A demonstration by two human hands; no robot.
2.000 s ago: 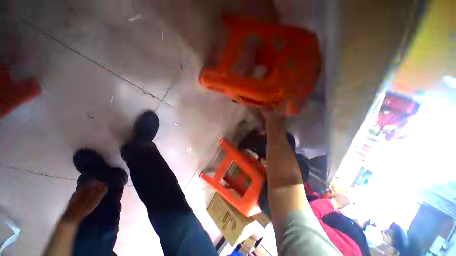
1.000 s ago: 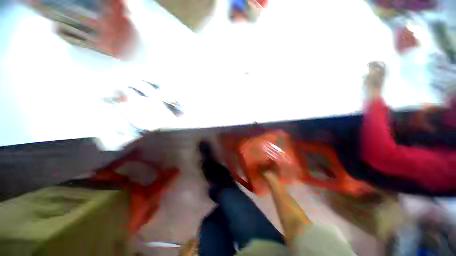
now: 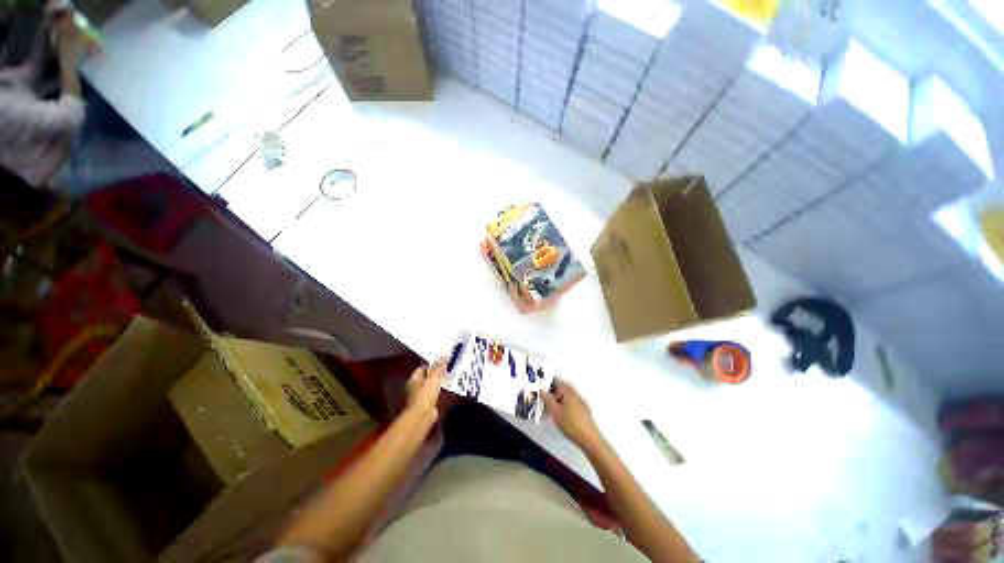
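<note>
A white-sided retail box (image 3: 501, 377) with small product pictures lies at the bench's front edge. My left hand (image 3: 427, 389) holds its left end and my right hand (image 3: 566, 411) holds its right end. Beyond it, one or more orange-black retail boxes (image 3: 534, 256) lie on the bench, with the printed front up. A small brown carton (image 3: 673, 261) stands open and looks empty to their right.
A blue and orange tape dispenser (image 3: 713, 359), a black curved strap (image 3: 816, 335) and a cutter (image 3: 663, 441) lie at right. A clear tape roll (image 3: 338, 184) lies at left. White boxes (image 3: 727, 121) line the wall. A large open carton (image 3: 176, 440) stands beside the bench. A person sits far left.
The view has swung from the floor and stools up to the bench. My hand was on an orange stool before; now both hands hold the retail box.
</note>
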